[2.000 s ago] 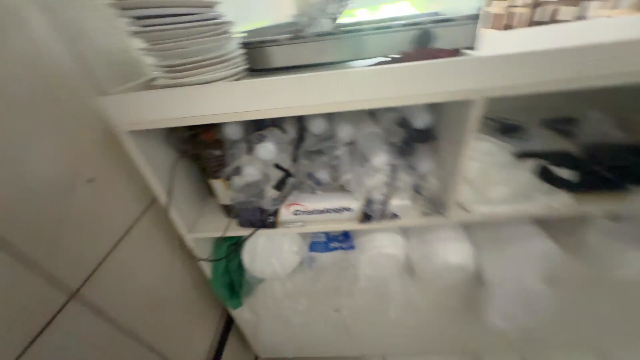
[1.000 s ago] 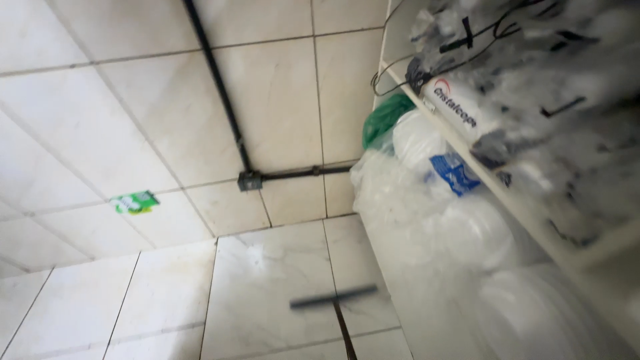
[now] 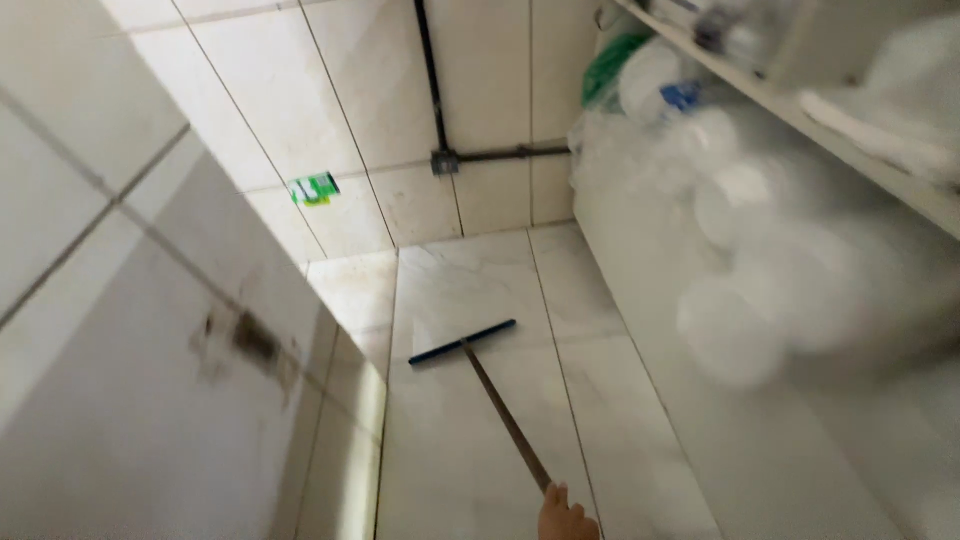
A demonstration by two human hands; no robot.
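A floor squeegee point(image 3: 463, 343) with a narrow dark blue head and a long brown stick handle point(image 3: 510, 420) rests on the marbled white floor tiles. Its head lies aslant between the left wall and the white panel on the right. At the bottom edge, right of the middle, my right hand point(image 3: 568, 516) is closed around the handle, only its fingers and knuckles showing. The lower end of the handle is out of sight. My left hand is outside the view.
A tiled wall corner point(image 3: 255, 337) with a dark recess juts in at left. Black conduit point(image 3: 444, 162) and a green sticker point(image 3: 314, 190) are on the far wall. At right are a shelf edge point(image 3: 795, 105), blurred white plastic items point(image 3: 731, 330) and a green bag point(image 3: 613, 71).
The view has swung from the shelves down to the floor. My right hand on the handle has come into sight, and more of the squeegee shows than one second ago.
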